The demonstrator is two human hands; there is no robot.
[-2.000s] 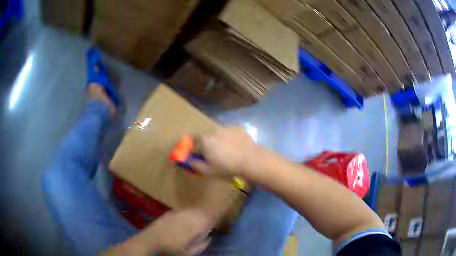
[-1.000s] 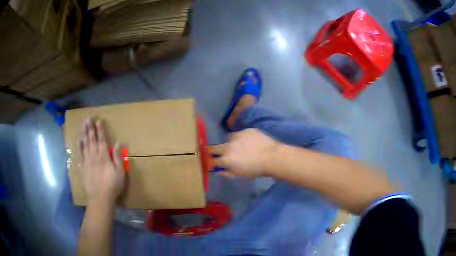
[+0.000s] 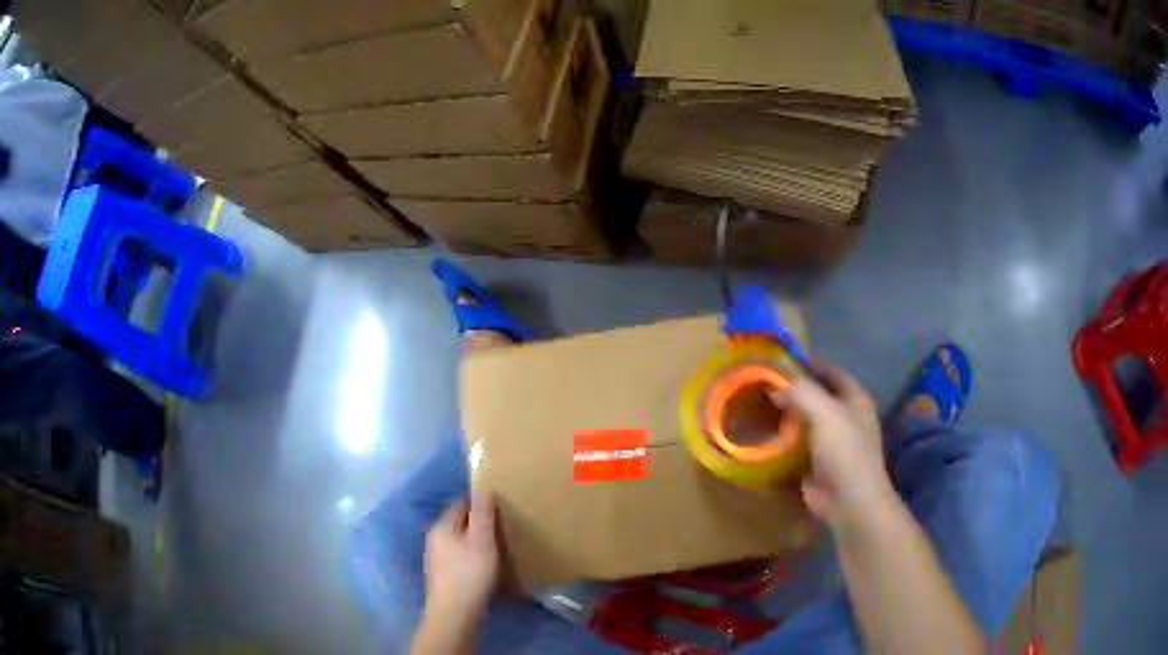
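A closed brown carton (image 3: 564,397) lies on the red stool (image 3: 679,621) between my knees. A red-orange label (image 3: 610,456) lies across its top seam. My right hand (image 3: 839,441) holds the tape dispenser (image 3: 756,314), with its yellow tape roll (image 3: 702,407) and orange core, above the right end of the carton. My left hand (image 3: 461,550) holds the carton's near left edge, thumb towards the top. Most of the stool is hidden under the carton.
Stacked cartons (image 3: 423,128) stand ahead, with flattened cartons (image 3: 769,141) beside them. A blue pallet (image 3: 1025,58) is at the upper right, a second red stool (image 3: 1127,365) at the right. A blue stool (image 3: 128,282) and a person's dark-clothed leg (image 3: 77,384) are at the left.
My left hand has moved from the carton top to its left edge, uncovering the label. My right hand has brought the tape dispenser from beside the carton to above its right end. The camera view has shifted.
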